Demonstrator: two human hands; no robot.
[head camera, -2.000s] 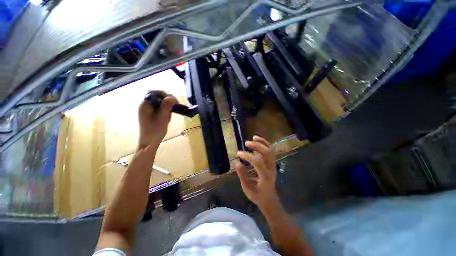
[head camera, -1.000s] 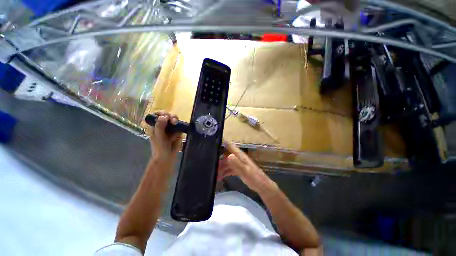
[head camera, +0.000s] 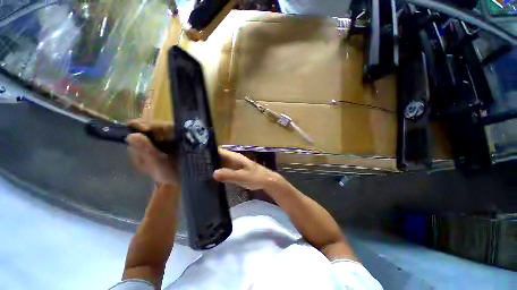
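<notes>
A long black device housing (head camera: 199, 170) with a round silver-grey centre is held up in front of me, tilted, over the front left edge of the cardboard. Its black side handle (head camera: 110, 132) projects to the left. My left hand (head camera: 152, 148) is wrapped around the handle close to the housing. My right hand (head camera: 244, 170) touches the housing's right edge below its centre, fingers partly behind it. A small silver part (head camera: 284, 119) with a pale tip lies on the cardboard sheet (head camera: 295, 68).
Several black housings (head camera: 414, 130) with handles lie together at the right of the rack. A thin dark wire (head camera: 365, 105) runs towards them. Clear film (head camera: 107, 68) covers the left side. A black object (head camera: 210, 12) lies at the top. Blurred shelving stands at the lower right.
The housing was among the others two seconds ago, then was lifted clear. Since one second ago it has moved left and turned, and its handle points further out. My right hand has shifted left with it.
</notes>
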